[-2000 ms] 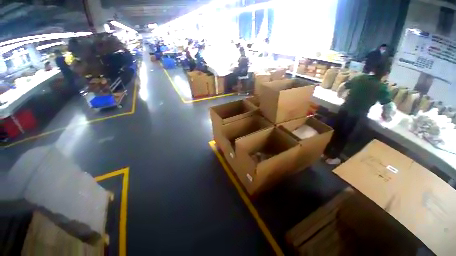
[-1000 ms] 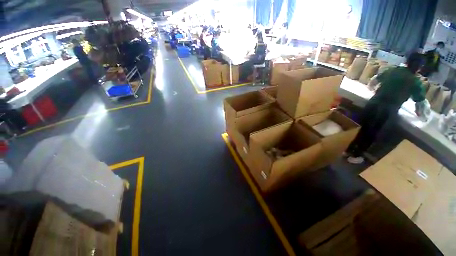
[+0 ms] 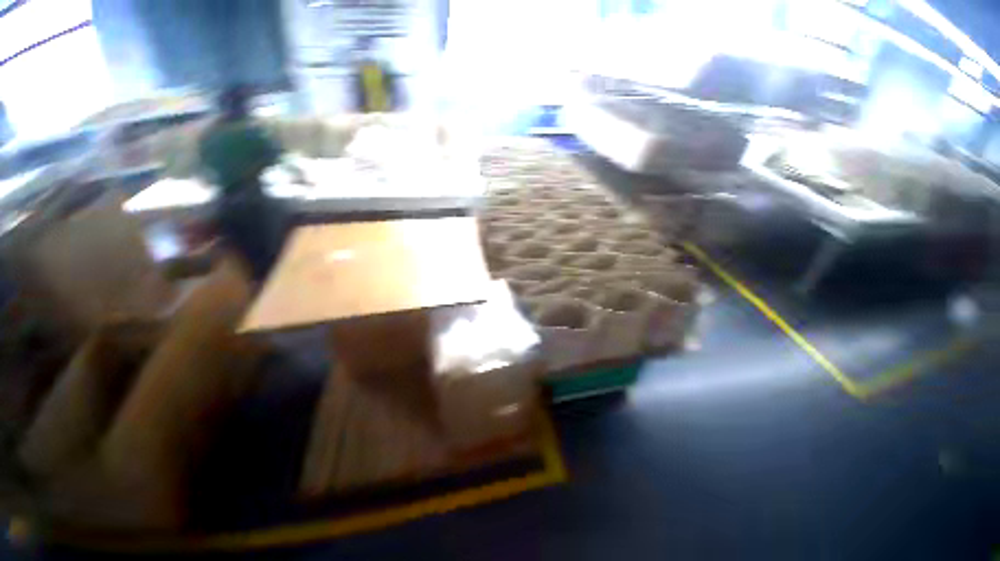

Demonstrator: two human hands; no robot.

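Observation:
Neither of my hands is in the picture, and the frame is blurred. Nearest in front lies a flat brown cardboard sheet (image 3: pixel 373 268) on top of a carton stack (image 3: pixel 367 438). Open brown cartons (image 3: pixel 165 384) are at the left. A carton with white wrapping (image 3: pixel 483 345) stands at the right end of the stack. Beyond it, many open-topped beige bags (image 3: pixel 592 258) stand in close rows on a low pallet with a green edge (image 3: pixel 592 380).
A person in a green top (image 3: pixel 238 159) stands at a long white table (image 3: pixel 384 195) at the back left. Another table (image 3: pixel 833 197) with goods stands at the right. Yellow lines (image 3: pixel 773 316) mark the dark floor.
The view has swung far to the right. The aisle has gone out of view, the cartons and the person now show at the left, and the rows of bags have come into view.

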